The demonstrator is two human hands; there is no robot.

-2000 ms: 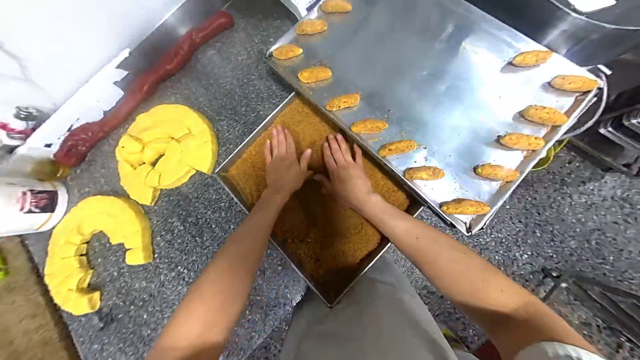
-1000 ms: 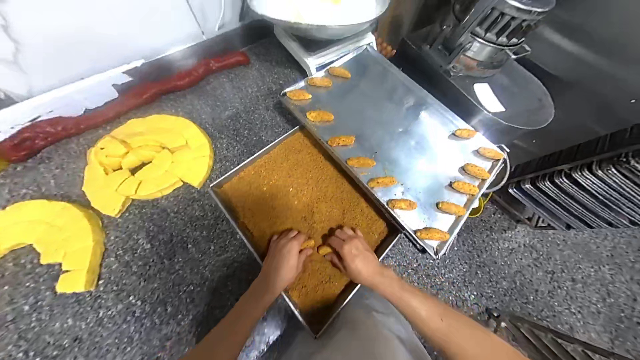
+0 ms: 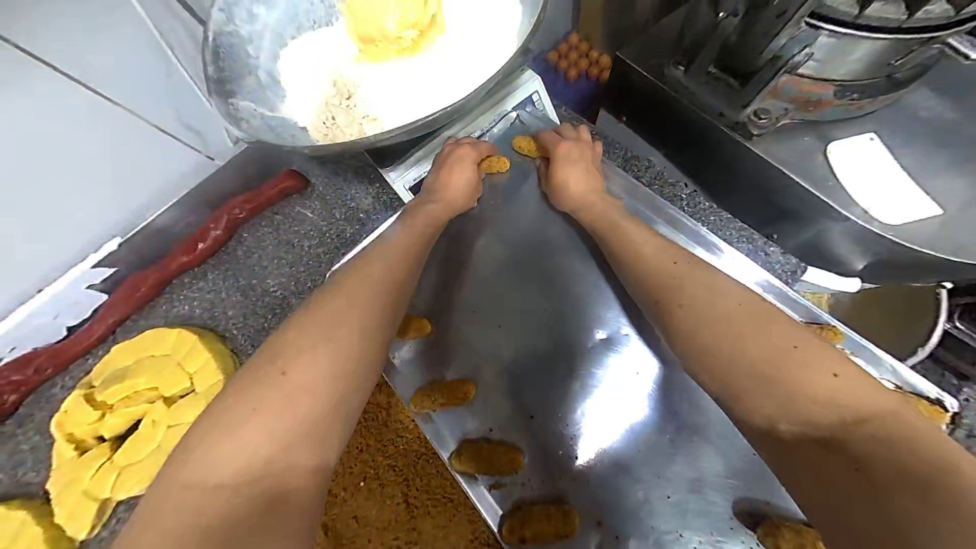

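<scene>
At the far end of the metal baking tray [image 3: 518, 305], my left hand [image 3: 457, 174] holds a crumb-coated dough piece [image 3: 495, 164] in its fingers. Close by on the right, my right hand [image 3: 570, 164] grips another coated piece [image 3: 525, 146]. Both pieces are at the tray's surface. Several more coated pieces, such as one near the left edge [image 3: 486, 457], lie along the tray's two long sides, partly hidden by my arms. Below my left forearm, part of the bed of brown crumbs [image 3: 404, 473] shows beside the tray.
Yellow dough slices [image 3: 145, 412] and a long dark red roll [image 3: 191, 248] lie on the speckled counter [image 3: 282, 263]. A large metal bowl [image 3: 252, 84] with white powder and yellow dough stands over a scale [image 3: 540, 90]. Machinery [image 3: 831, 61] and a pot [image 3: 888, 320] are at the right.
Both hands have moved from the crumb box to the far end of the baking tray, each with a coated piece. The view has swung toward the bowl.
</scene>
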